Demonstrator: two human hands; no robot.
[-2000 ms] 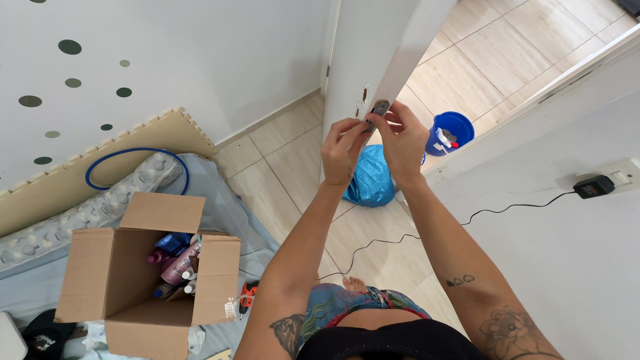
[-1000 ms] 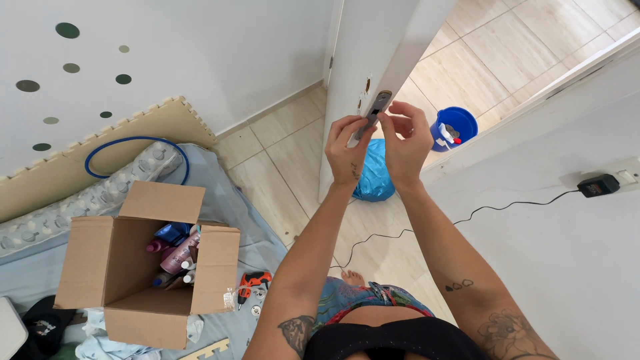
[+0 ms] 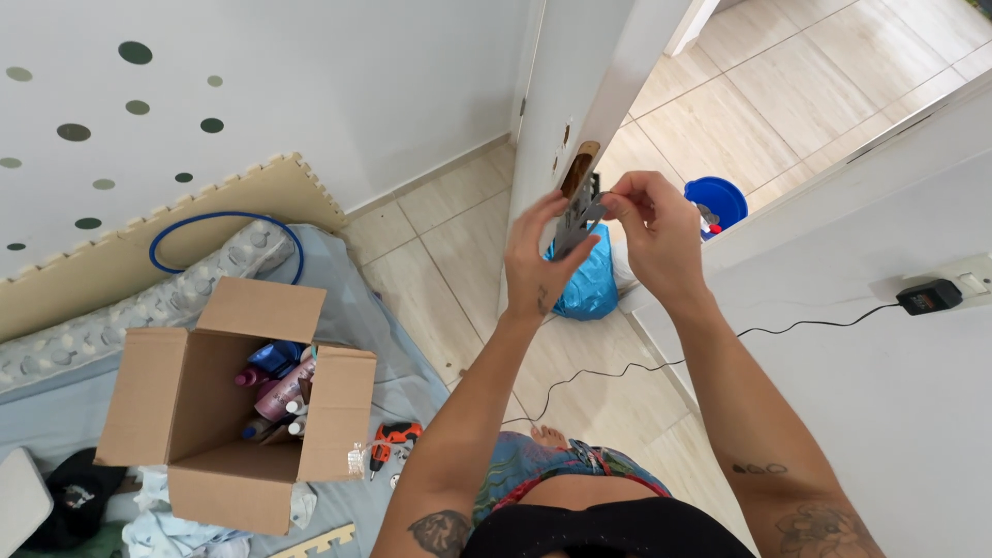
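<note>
Both my hands hold a grey metal mortise lock point(image 3: 577, 225) just off the edge of a white door point(image 3: 601, 85). My left hand point(image 3: 539, 252) grips its lower part, thumb on one side and fingers on the other. The fingertips of my right hand point(image 3: 655, 232) pinch the upper end of its faceplate. Beside the lock, the mortise pocket point(image 3: 580, 167) in the door edge lies exposed, with raw brown wood inside. Small ragged holes point(image 3: 566, 133) mark the door's face.
A blue plastic bag point(image 3: 585, 287) and a blue bucket point(image 3: 717, 203) stand on the floor. A black cord runs from a plugged-in adapter point(image 3: 928, 297). At left, an open cardboard box point(image 3: 232, 496) holds bottles, beside an orange-and-black cordless drill point(image 3: 397, 438).
The lock, earlier seated in the door edge under my fingers, is now out of its pocket and between my hands. My left hand has spread around it.
</note>
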